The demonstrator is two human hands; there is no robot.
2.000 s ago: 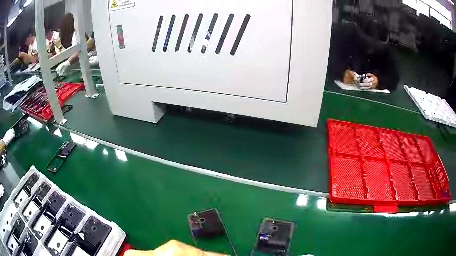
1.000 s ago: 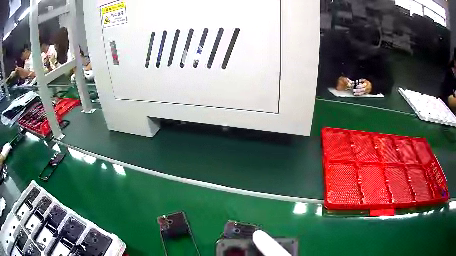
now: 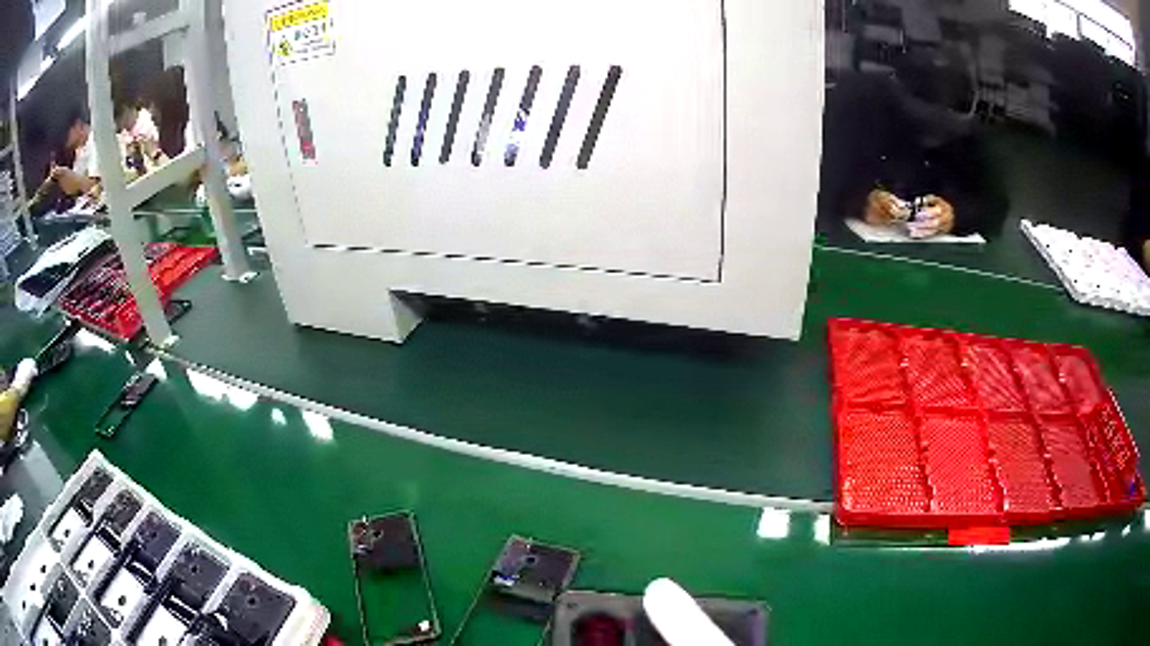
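A dark grey-black slab (image 3: 593,625) with a round dark spot shows at the bottom edge, its lower part cut off. One white-covered finger of my right hand (image 3: 687,615) lies over it from the lower right; the rest of the hand is out of the picture. My left hand is not in view. A black phone mid-frame (image 3: 391,541) lies on the green belt to the left, with green showing through its open part. A second mid-frame (image 3: 535,568) lies between it and the slab, partly behind the slab's upper left corner.
A white tray (image 3: 315,621) holding black parts is at lower left. Another frame (image 3: 130,401) lies beyond it. A red basket (image 3: 984,515) sits at right. A grey cabinet (image 3: 530,227) stands ahead. A gloved hand (image 3: 23,376) is at far left, a person's hands (image 3: 911,215) at upper right.
The slab and white finger have come into view since the earliest frame, where a bare-looking hand showed at lower left. The two nearer mid-frames have shifted left along the belt.
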